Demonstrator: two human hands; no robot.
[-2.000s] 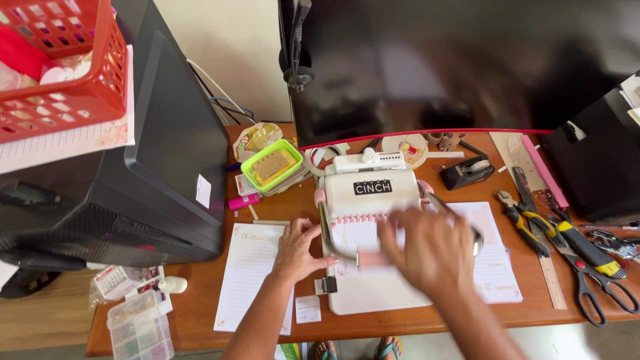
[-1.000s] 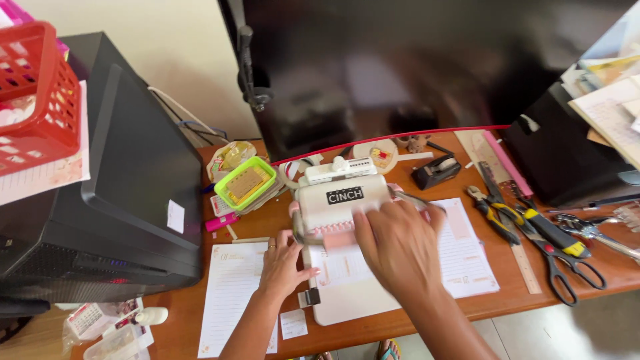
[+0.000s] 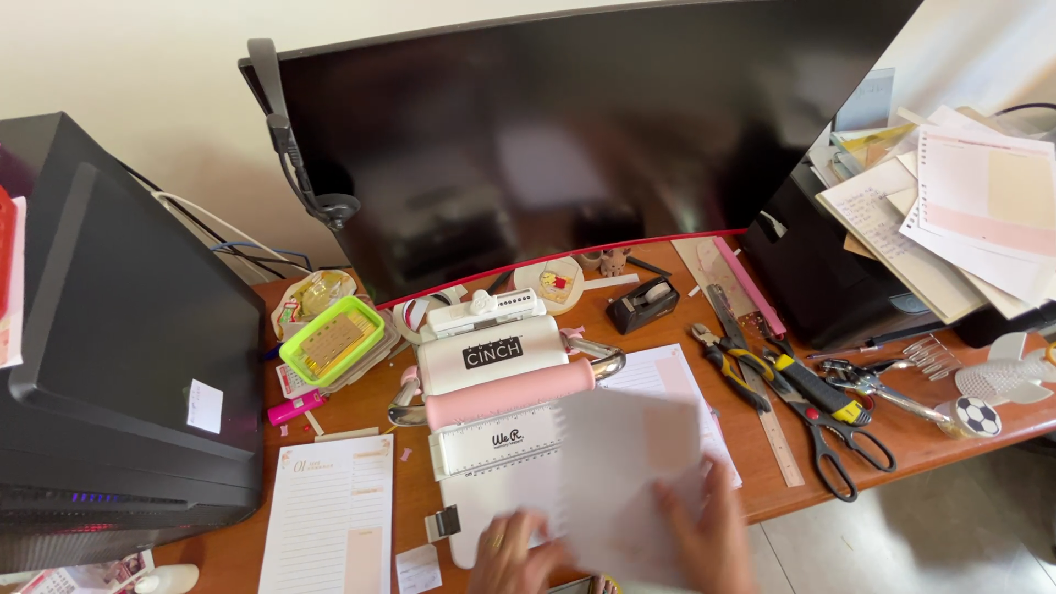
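A white Cinch binding machine [image 3: 487, 351] with a pink-padded handle [image 3: 511, 391] stands on the desk. My right hand [image 3: 709, 528] holds a blurred sheet or small stack of paper [image 3: 631, 478] by its right side, over the machine's lower right. Small notches run down the paper's left edge. My left hand [image 3: 520, 553] is at the paper's lower left, above the machine's base; whether its fingers grip the paper cannot be made out. Printed lined pages [image 3: 328, 511] lie left of the machine, and more printed sheets [image 3: 660, 371] lie to its right.
Diagonal cutters [image 3: 730, 367], a utility knife [image 3: 817, 388], black scissors [image 3: 825, 445] and a metal ruler [image 3: 771, 429] lie at right. A tape dispenser [image 3: 643, 304] and a green tray [image 3: 332, 342] sit behind. A computer tower [image 3: 140, 346], a monitor [image 3: 528, 148] and stacked papers [image 3: 990, 190] surround the desk.
My right hand has left the machine's handle and now holds paper at the lower right. My left hand has moved from the machine's left side to its lower front. The view has shifted.
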